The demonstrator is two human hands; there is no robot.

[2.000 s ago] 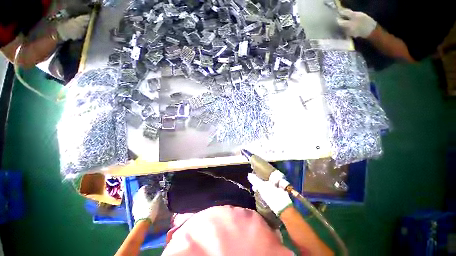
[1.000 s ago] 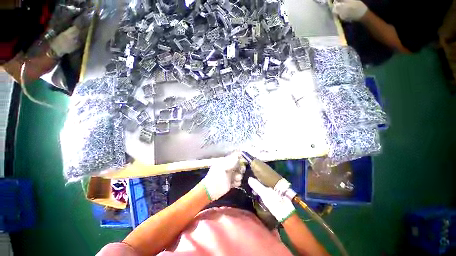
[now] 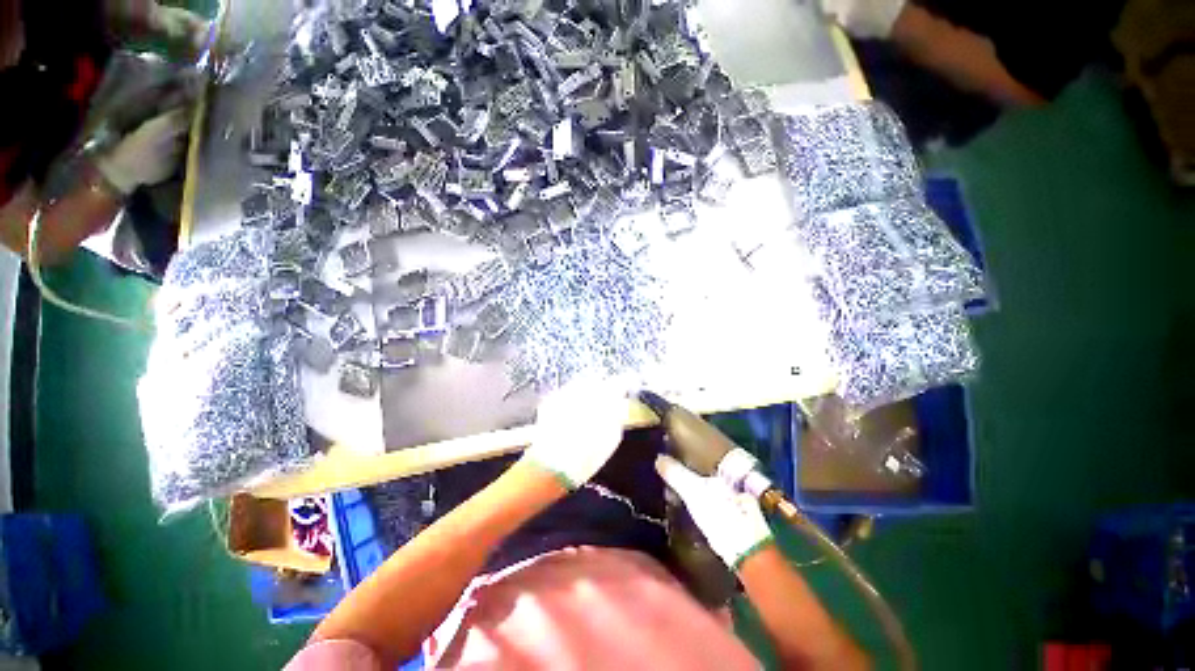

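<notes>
My right hand point(image 3: 714, 509), in a white glove, is around the olive-grey air rivet gun point(image 3: 695, 439) at the table's near edge, its dark nose pointing up and left. My left hand point(image 3: 583, 426), also white-gloved, is over the wooden edge just left of the nose, at the near end of the loose silver-blue pins point(image 3: 590, 315). Its fingers are washed out by glare, so I cannot tell whether they hold anything. Small dark metal brackets point(image 3: 478, 118) are heaped on the far side of the table, with several scattered at the near left point(image 3: 400, 351).
Bagged pins lie at the left point(image 3: 216, 380) and right point(image 3: 891, 288) edges. A small T-shaped piece point(image 3: 747, 253) lies right of the pins. Below are a cardboard box point(image 3: 262, 531) and a blue crate point(image 3: 963, 452). A brown hose point(image 3: 845, 570) trails from the tool. Gloved hands of others show at both sides.
My left hand rose from the lower left to the tool's nose, then moved slightly up over the table edge. My right hand keeps the tool. The view has shifted a little.
</notes>
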